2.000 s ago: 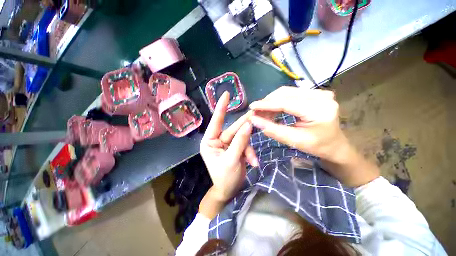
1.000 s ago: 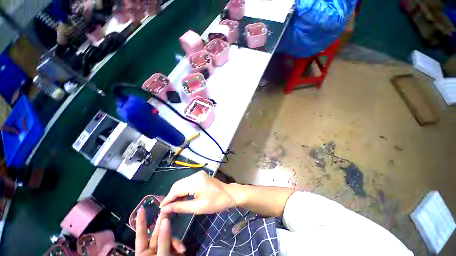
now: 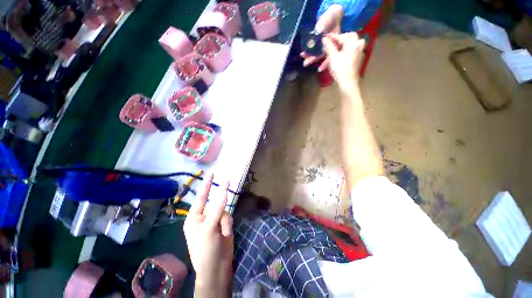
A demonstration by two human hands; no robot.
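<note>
My right hand (image 3: 344, 58) reaches to the top of the view, its fingertips at a small dark square part (image 3: 312, 44) with a pale round spot. Another person's hand (image 3: 330, 21), below a blue sleeve, is at the same part; whether my fingers grip it is unclear. My left hand (image 3: 209, 241) is low in the middle, palm up, fingers apart and empty. A pink housing with a dark inside (image 3: 156, 278) stands at its lower left.
Several pink housings, one with a green-white rim (image 3: 197, 141), stand on the white bench (image 3: 242, 87). A blue tool (image 3: 116, 185) lies over a grey metal box (image 3: 111, 218), with yellow-handled cutters (image 3: 185, 189) beside it. A red stool (image 3: 350, 238) is beside the checked apron (image 3: 286, 247).
My right hand has left my left hand and moved up and right to the other person's hand. My left hand shows fingers apart. The view has shifted, bringing that person's hand in.
</note>
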